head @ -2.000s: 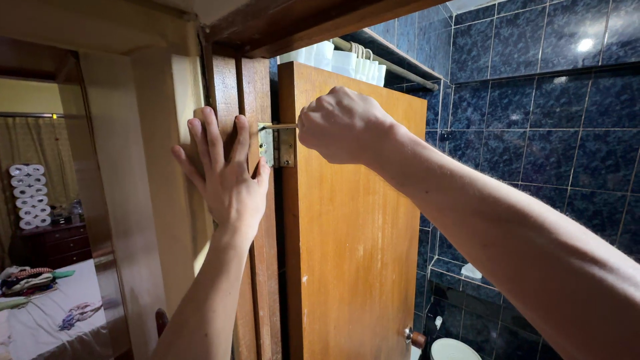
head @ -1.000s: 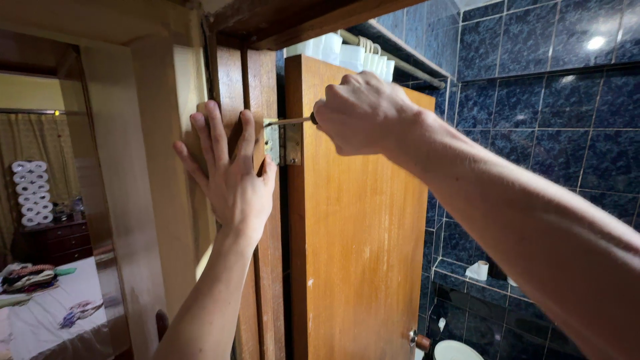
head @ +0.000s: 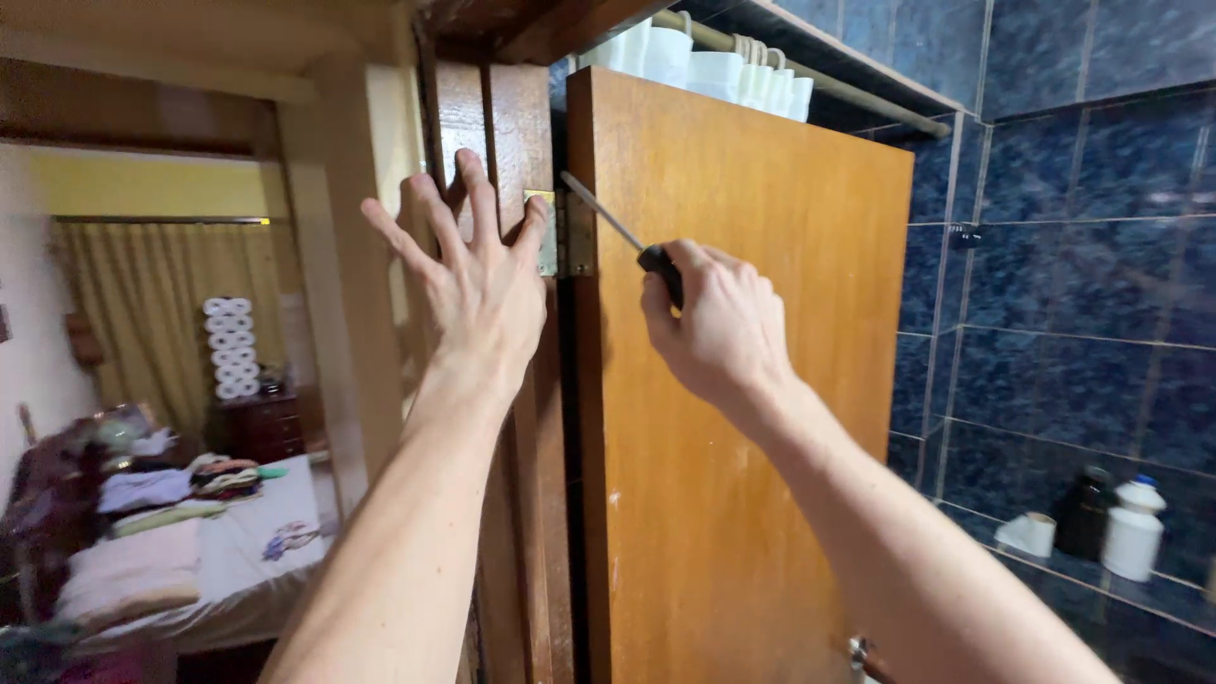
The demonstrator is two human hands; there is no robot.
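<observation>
With fingers spread, my left hand lies against the brown wooden door frame, its index finger over part of the metal hinge. My right hand grips the black handle of a screwdriver. The screwdriver's shaft slants up and left, and its tip is in front of the upper edge of the wooden door, close above the hinge. Whether the tip touches anything cannot be told. One hinge leaf is on the frame, the other on the door's edge.
A curtain rod with a white curtain runs behind the door top. At right, a tiled ledge holds a paper roll, a dark bottle and a white bottle. At left is a bed with folded cloths.
My right hand has moved down, and the screwdriver, level and with its tip at the hinge's frame side before, now slants upward by the door's edge. My left hand remains on the frame.
</observation>
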